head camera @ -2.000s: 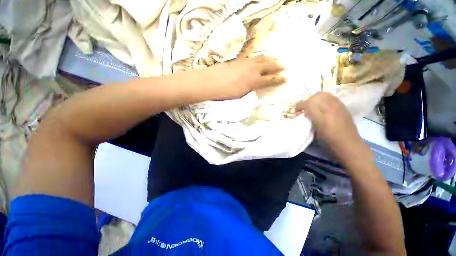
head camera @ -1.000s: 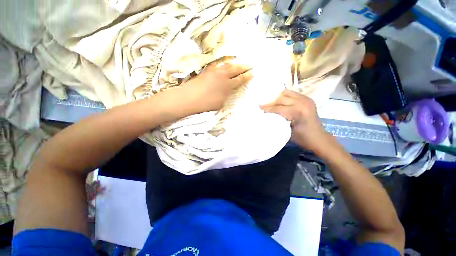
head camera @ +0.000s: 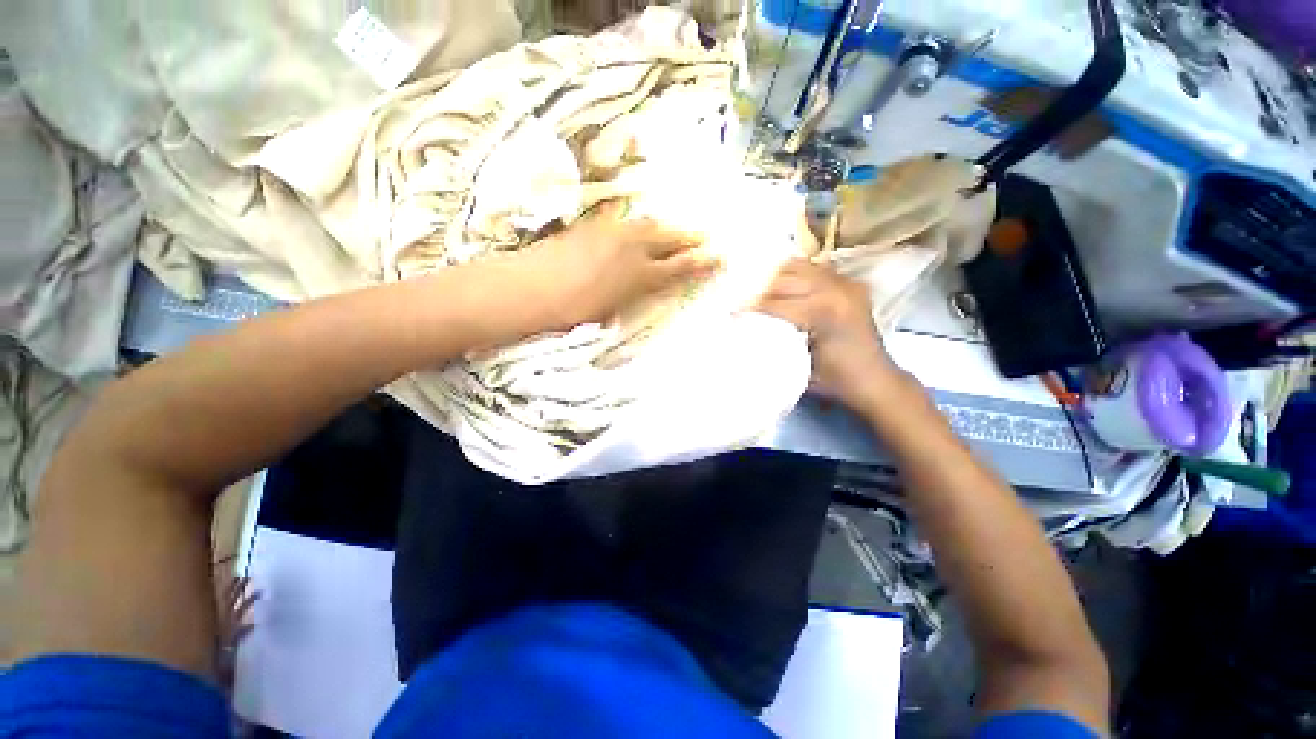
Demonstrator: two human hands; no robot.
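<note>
A cream garment point(head camera: 621, 404) lies bunched on the machine table and hangs over its front edge. Its gathered section point(head camera: 433, 181) shows narrow folds left of the lamp glow. My left hand point(head camera: 628, 260) lies on the cloth with fingers spread towards the bright spot; a firm grip is not visible. My right hand point(head camera: 820, 311) holds the cloth edge just in front of the needle area, fingertips partly lost in glare. The white sewing machine point(head camera: 996, 87) with blue stripe stands at upper right. Its round tension dial point(head camera: 824, 171) shows; the needle is washed out.
A beige cloth heap point(head camera: 217, 101) covers the left. A black flat object point(head camera: 1032, 282) lies right of the needle, beside a purple ring point(head camera: 1183, 393) and a green-handled tool point(head camera: 1238, 474). A ruler point(head camera: 1010, 430) runs along the front edge. Another person's fingers point(head camera: 235, 609) show at lower left.
The view has shifted, showing more of the machine. My hands stay on the bunched cloth and are closer together than two seconds ago. Less cloth shows right of the needle.
</note>
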